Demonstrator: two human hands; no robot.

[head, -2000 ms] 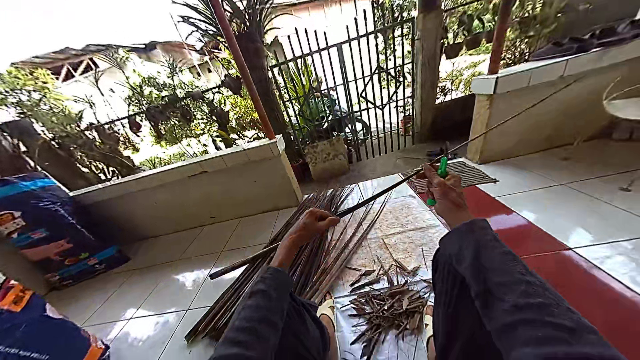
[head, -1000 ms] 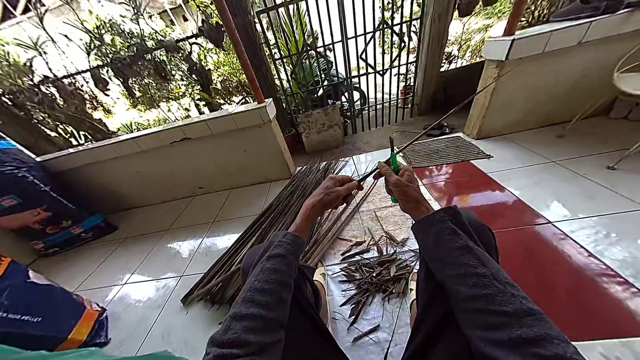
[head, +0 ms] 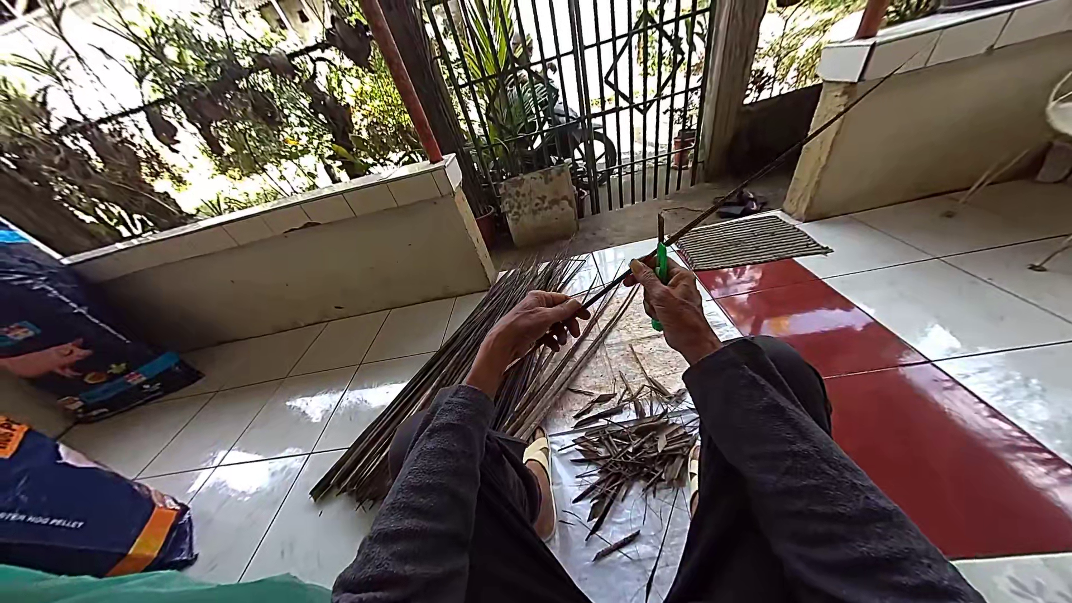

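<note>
My left hand pinches the lower part of a long, thin, dark plant stalk, which slants up to the right past the doormat. My right hand is closed round a green-handled cutting tool, its narrow dark blade upright against the stalk; the exact kind of tool cannot be told. Beneath my left forearm lies a bundle of long brown stalks on the tiles. Between my feet is a heap of short dried scraps, on a thin sheet that looks like clear plastic.
Printed feed sacks stand at the left. Ahead are a low tiled wall, a metal gate and a square concrete planter. A striped doormat lies by the gate opening. Part of a chair shows at the far right.
Two seconds ago the stalk's thick lower end stuck out well past my left hand; now it ends near that hand. My hands are closer together than then. The view has tilted down.
</note>
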